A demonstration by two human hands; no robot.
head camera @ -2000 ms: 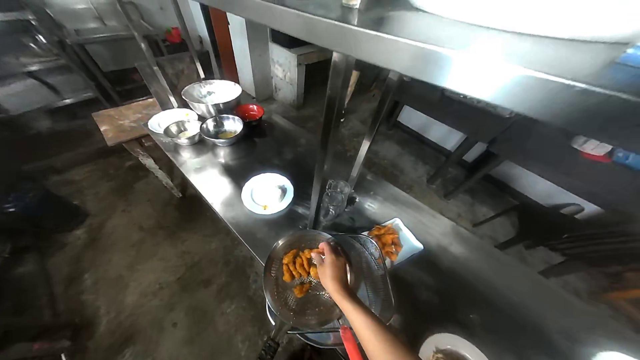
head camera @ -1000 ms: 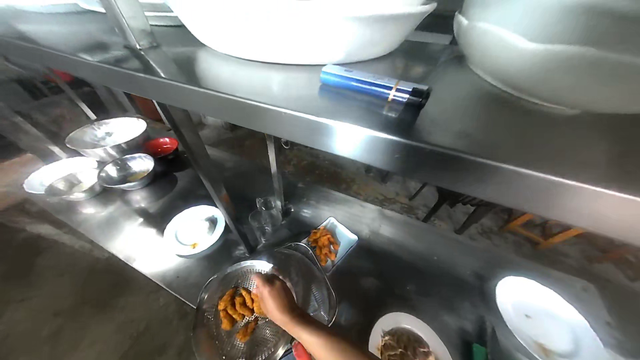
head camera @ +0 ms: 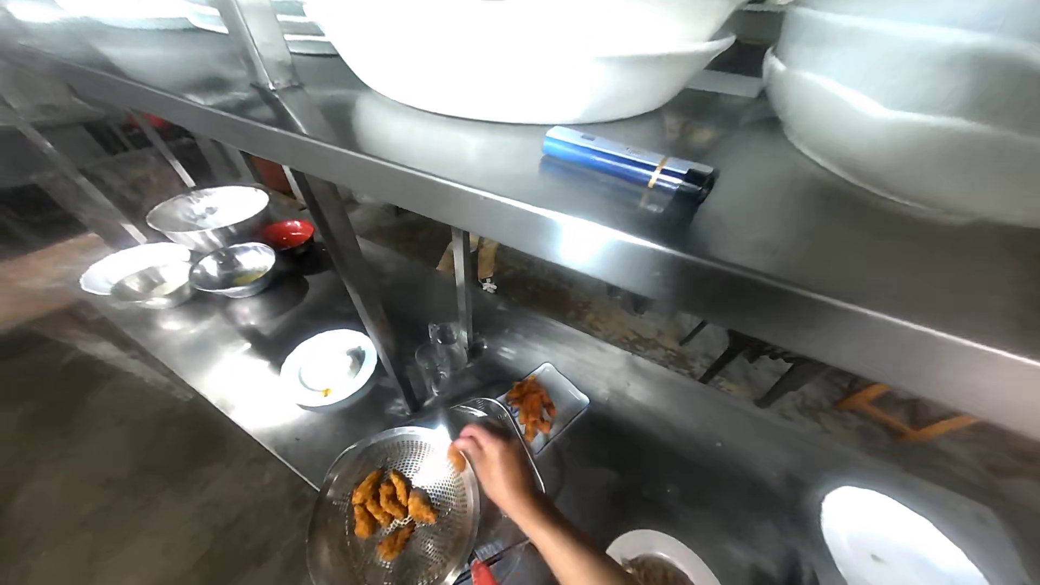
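My right hand [head camera: 494, 465] pinches a piece of fried food [head camera: 457, 457] at the right rim of a perforated metal strainer [head camera: 443, 479]. Several golden fried pieces [head camera: 390, 500] lie in the strainer, left of the hand. Beneath and behind it a metal basket [head camera: 520, 426] shows in part, and a red handle [head camera: 483, 573] sticks out below. Just beyond the hand, a rectangular white plate [head camera: 573, 398] holds more fried pieces [head camera: 532, 409]. My left hand is out of view.
A steel shelf [head camera: 455, 191] crosses above the counter, carrying large white bowls [head camera: 528, 73] and a blue cylindrical object [head camera: 621, 162]. Its post [head camera: 349, 260] stands near glass cups [head camera: 439, 357]. A white plate [head camera: 353, 370] and metal bowls [head camera: 234, 270] stand left, other plates [head camera: 894, 540] right.
The view has shifted a lot, bringing the shelf top in. The right hand has moved from over the fried pieces to the strainer's right rim, with a piece in its fingers.
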